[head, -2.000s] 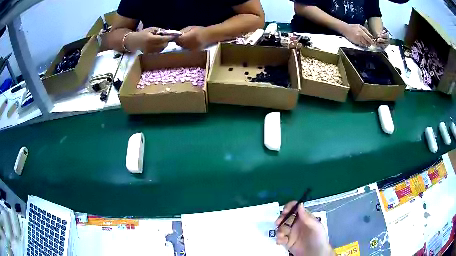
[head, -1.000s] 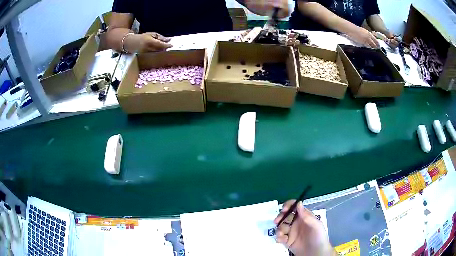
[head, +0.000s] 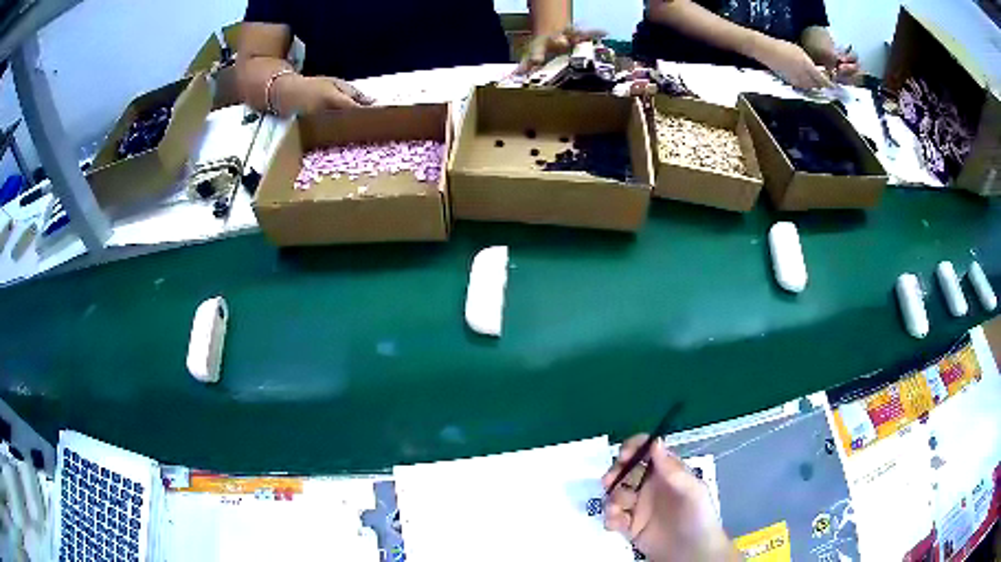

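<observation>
My right hand point(head: 666, 507) is bare and holds dark tweezers point(head: 645, 452) like a pen, one end pointing up over the belt's near edge. The lower tip is beside a small dark label point(head: 595, 506) on a white sheet point(head: 499, 507). My left hand is not in view. White housings lie spaced on the green conveyor belt point(head: 362, 406): one at the left point(head: 206, 339), one in the middle point(head: 486, 291), one at the right point(head: 787, 257) and several at the far right.
Open cardboard boxes with pink point(head: 353, 220), black point(head: 549, 204), beige point(head: 703, 189) and dark parts point(head: 823, 193) stand across the belt. Two people work behind them. A label sheet point(head: 105, 505) lies at the near left. Printed card point(head: 779, 483) covers the near ledge.
The housings have moved left along the belt, and the leftmost one has left the view. The person opposite has lowered the held part and reached toward the pile. My right hand has barely moved.
</observation>
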